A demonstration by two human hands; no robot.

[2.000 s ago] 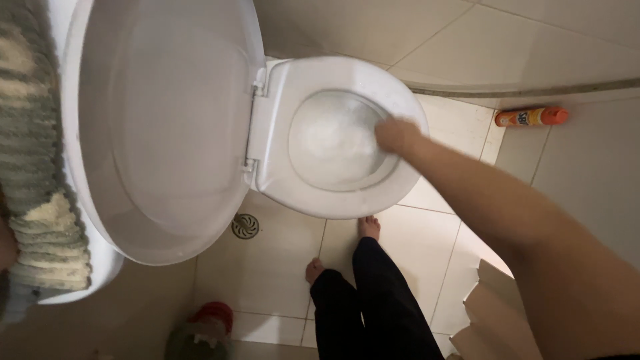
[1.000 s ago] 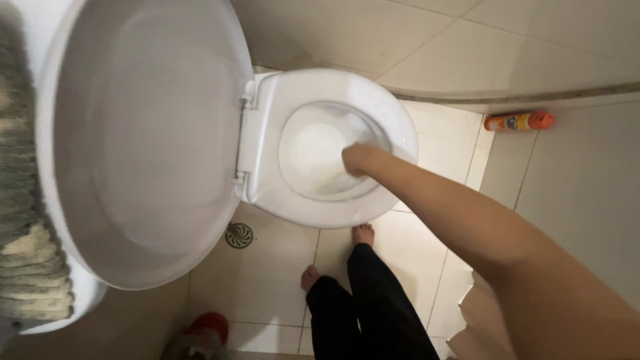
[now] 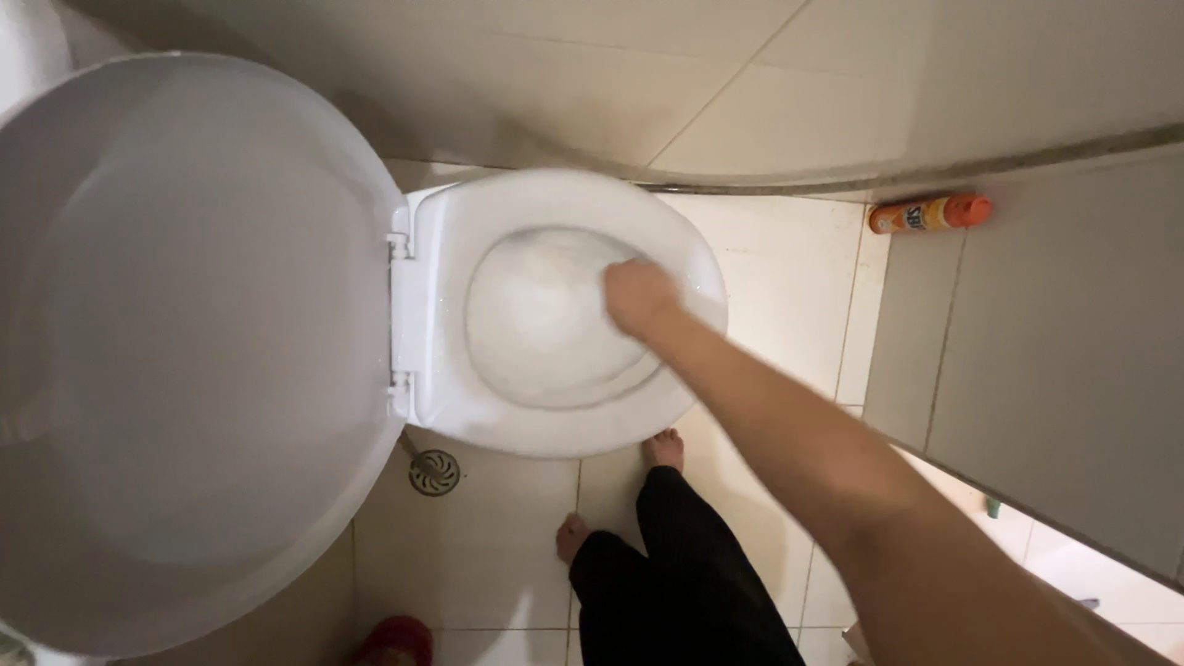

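Observation:
My right hand [image 3: 641, 296] is curled into a fist over the front part of a white toilet bowl [image 3: 541, 319], with the forearm reaching in from the lower right. Motion blur and the angle hide whether its fingers grip anything. Around the bowl lies the white toilet seat [image 3: 564, 430], wet with small drops near its front. The large white lid [image 3: 203, 351] stands raised on its hinges at the left. My left hand is out of the picture.
An orange spray can [image 3: 930, 213] is by the wall at the upper right. A round floor drain [image 3: 434, 473] lies below the hinges. Two bare feet [image 3: 664, 450] are on the tiles beside the toilet. A red object [image 3: 398, 640] shows at the bottom edge.
My right fist has shifted about over the bowl, first away from its front edge, then slightly back toward it. The view has moved, and the green and beige towel at the left has left it.

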